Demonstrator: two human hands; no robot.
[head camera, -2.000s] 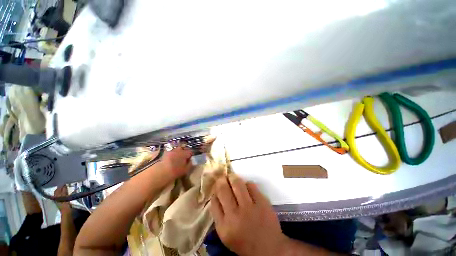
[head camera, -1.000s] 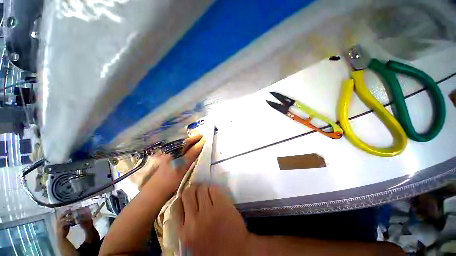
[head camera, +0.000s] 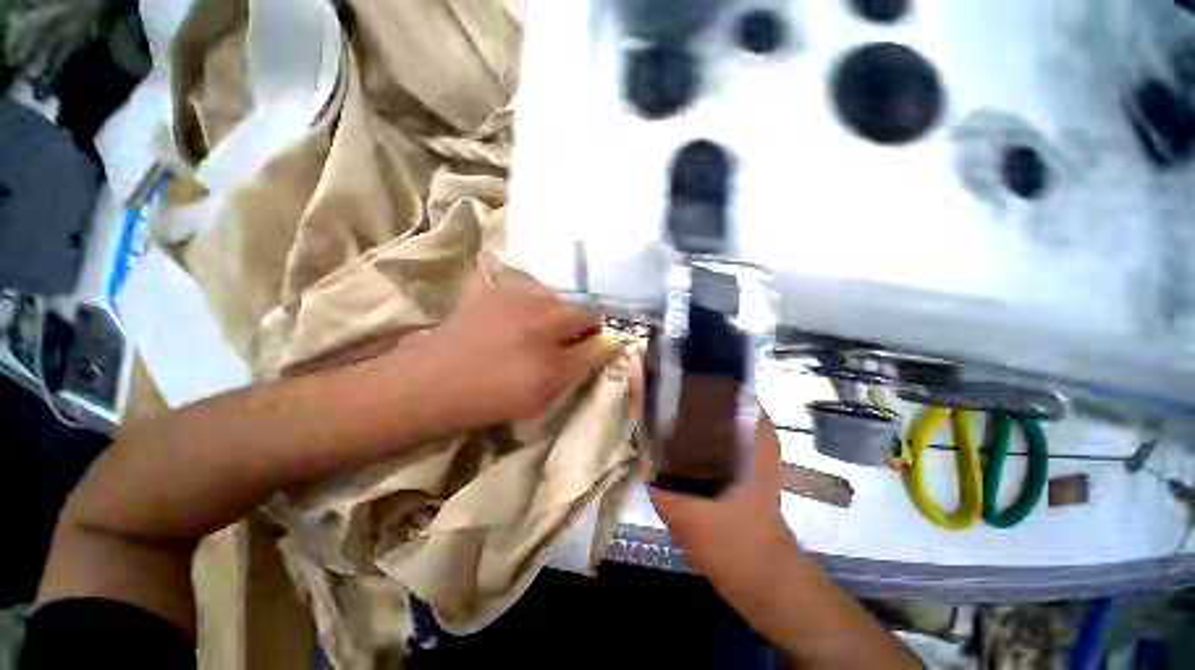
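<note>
Crumpled tan cloth (head camera: 380, 288) covers the table left of the white machine head (head camera: 813, 183) and hangs over the front edge. A curved tan band with a white side (head camera: 282, 79) lies on it at the top left. My left hand (head camera: 524, 347) is on the cloth near the needle area, its fingers pinching the cloth. My right hand (head camera: 721, 491) is at the cloth's right side, partly hidden behind a shiny metal and dark part (head camera: 708, 367) of the head; its fingertips and grip do not show clearly. The needle itself cannot be made out.
Shears with a yellow loop (head camera: 944, 469) and a green loop (head camera: 1016, 469) lie on the table at the right. Brown patches (head camera: 815, 484) are on the table. A marked strip (head camera: 904, 573) runs along the front edge. A dark grey object (head camera: 46, 196) stands at far left.
The view has swung left, so the tan cloth and the front of the head now show. My left hand now lies on the cloth left of the needle area; the snips are mostly hidden.
</note>
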